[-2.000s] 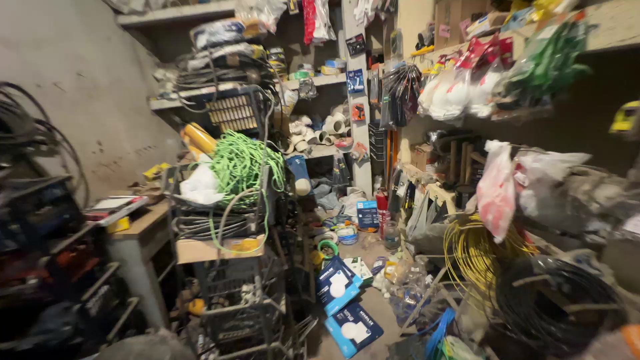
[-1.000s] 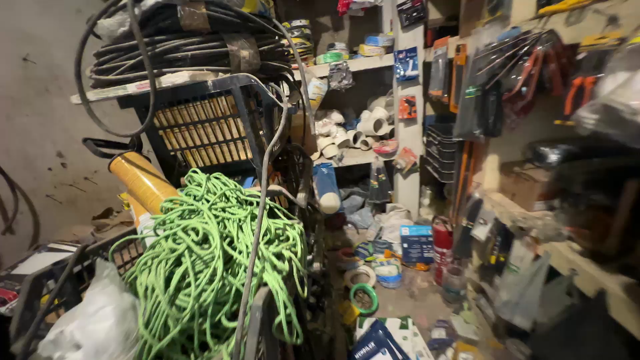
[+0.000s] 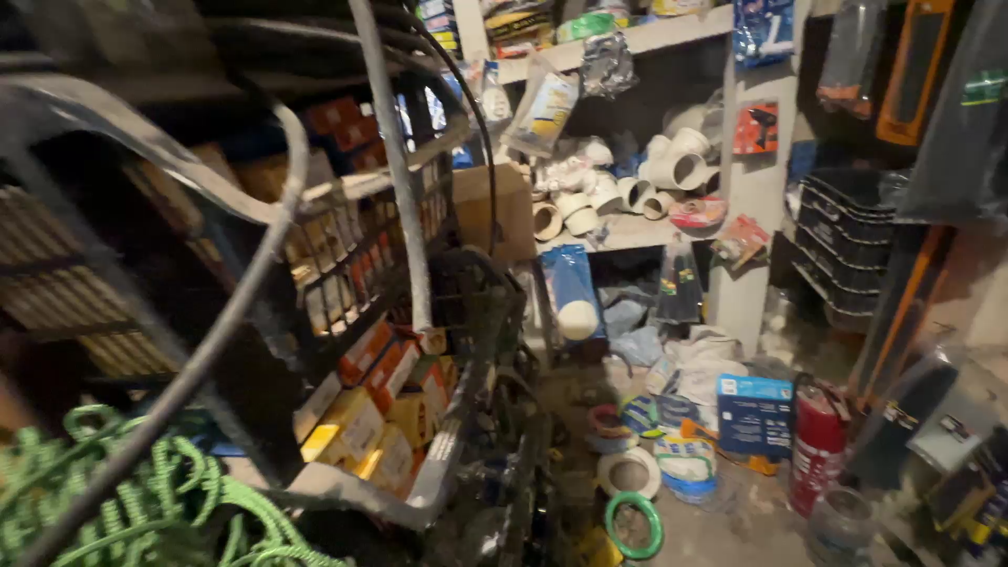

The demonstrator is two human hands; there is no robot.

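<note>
Neither my left hand nor my right hand shows in the head view. Nearest to me at the lower left lies a tangled heap of green rope [image 3: 142,496]. A grey hose [image 3: 236,307] hangs in front of dark plastic crates. Small yellow and orange cardboard boxes [image 3: 366,425] fill a lower crate at left centre. White plastic pipe fittings [image 3: 677,161] are piled on a shelf at the back. A red fire extinguisher [image 3: 819,445] stands on the floor beside a blue box [image 3: 754,413].
On the floor lie a green ring-shaped roll [image 3: 635,525], a white roll [image 3: 629,472] and packaged goods. Black trays [image 3: 843,244] are stacked at right, near an orange-framed tool [image 3: 913,75]. The edge of the white shelf [image 3: 630,236] crosses the back, with a blue package [image 3: 573,291] below it.
The view has moved forward, closer to the crates and the back shelves. The green rope, central in the lower left before, now sits at the bottom left corner.
</note>
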